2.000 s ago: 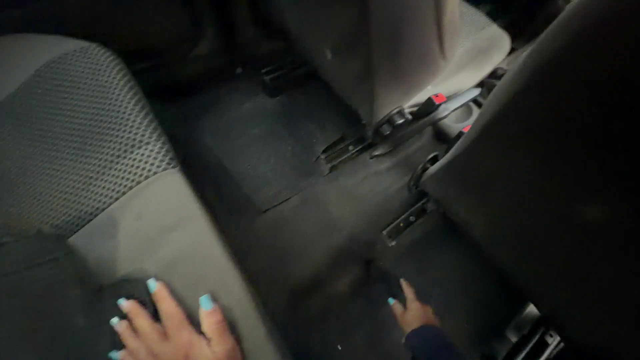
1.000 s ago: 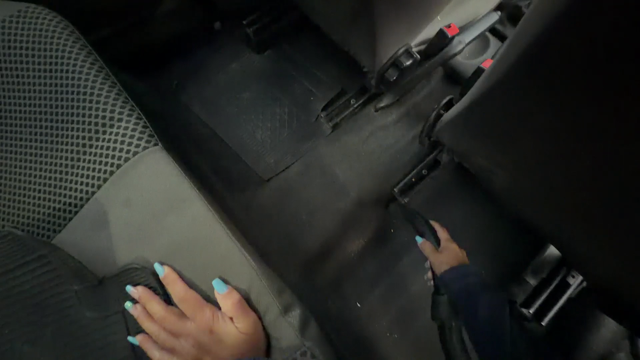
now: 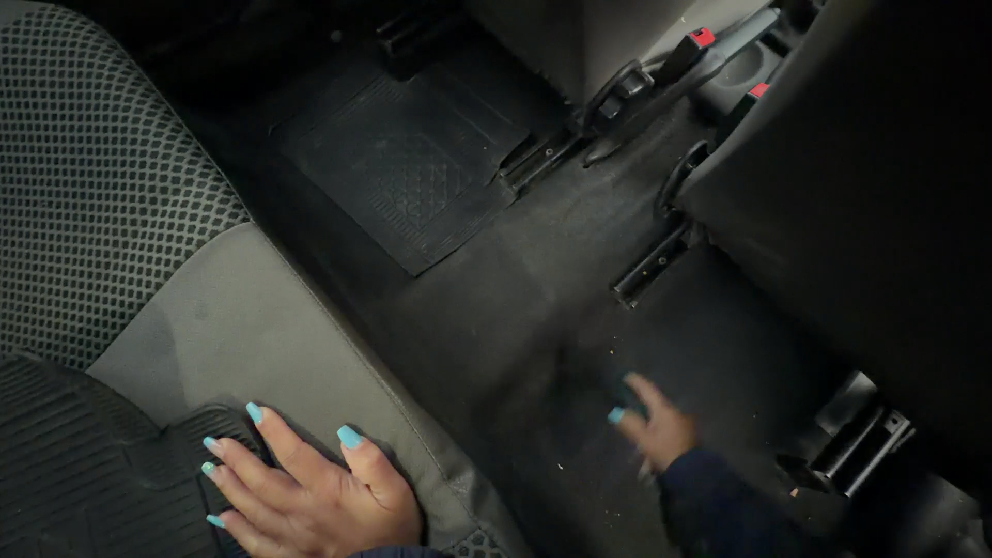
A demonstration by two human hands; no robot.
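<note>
My left hand (image 3: 318, 488), with light-blue nails and spread fingers, rests palm down on the rear seat cushion (image 3: 256, 310) and on the edge of a black ribbed rubber floor mat (image 3: 70, 457) lying on it. My right hand (image 3: 655, 426), in a dark blue sleeve, is blurred low over the dark car floor (image 3: 496, 310). Something dark shows between its thumb and finger, too blurred to name. Small pale crumbs lie on the floor around it.
Another rubber mat (image 3: 411, 163) lies in the far footwell. Metal seat rails (image 3: 651, 267) stick out beneath the front seats, and a rail end (image 3: 864, 449) stands at the lower right. A dark front seatback (image 3: 868, 178) rises at the right, near red seat-belt buckles (image 3: 701, 37) and the handbrake (image 3: 744, 39).
My right hand has shifted over the floor; one second ago it gripped a dark elongated thing, now unclear through blur. My left hand has stayed on the seat and mat. The view has moved somewhat.
</note>
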